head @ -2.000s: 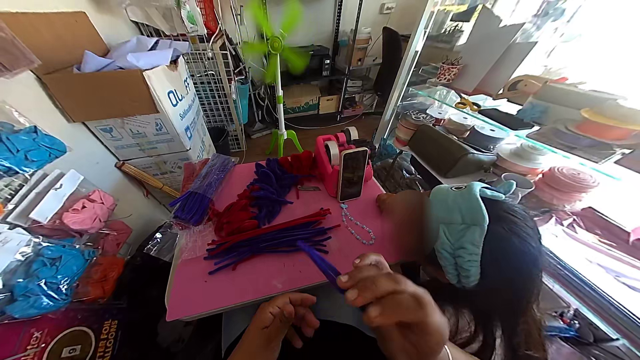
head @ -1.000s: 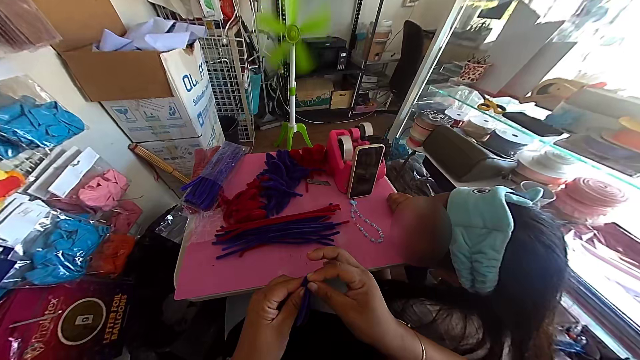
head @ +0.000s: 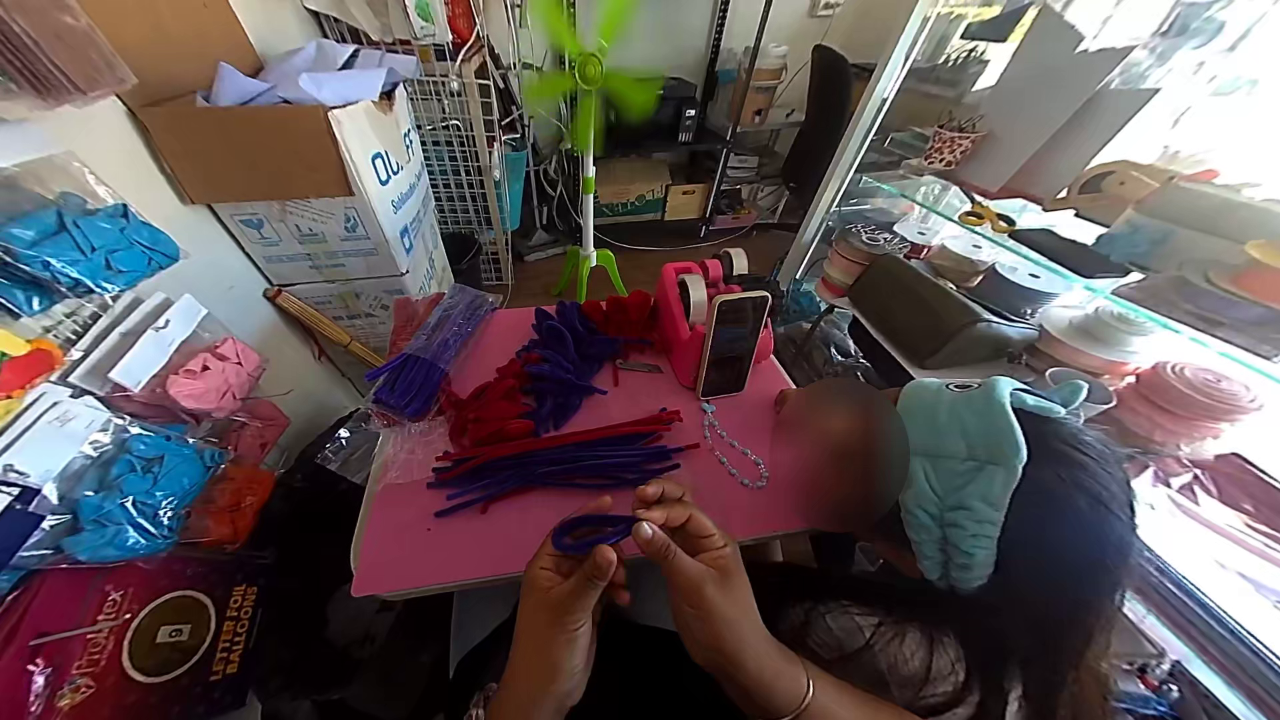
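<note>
A blue-purple pipe cleaner (head: 592, 534), bent into a loop, is held between my two hands above the near edge of the pink table. My left hand (head: 578, 585) grips the loop's left end, and the fingertips of my right hand (head: 688, 550) pinch its right end. Just beyond them lies a row of straight blue pipe cleaners (head: 560, 468) with red pipe cleaners (head: 570, 436) along its far side. Behind these are a pile of shaped blue pieces (head: 565, 365) and red pieces (head: 490, 408). A plastic bag of pipe cleaners (head: 430, 360) lies at the table's left.
A phone (head: 735, 345) with a beaded strap (head: 735, 455) leans on a pink tape dispenser (head: 680, 310). A person (head: 1060, 510) rests their head at the table's right side. Left are packaged balloons (head: 150, 480) and a cardboard box (head: 250, 150); right, a glass shelf with ribbon rolls (head: 1190, 400).
My hands, apart two seconds ago with the pipe cleaner straight in the right one, came together. The pipe cleaner now forms an open loop between them.
</note>
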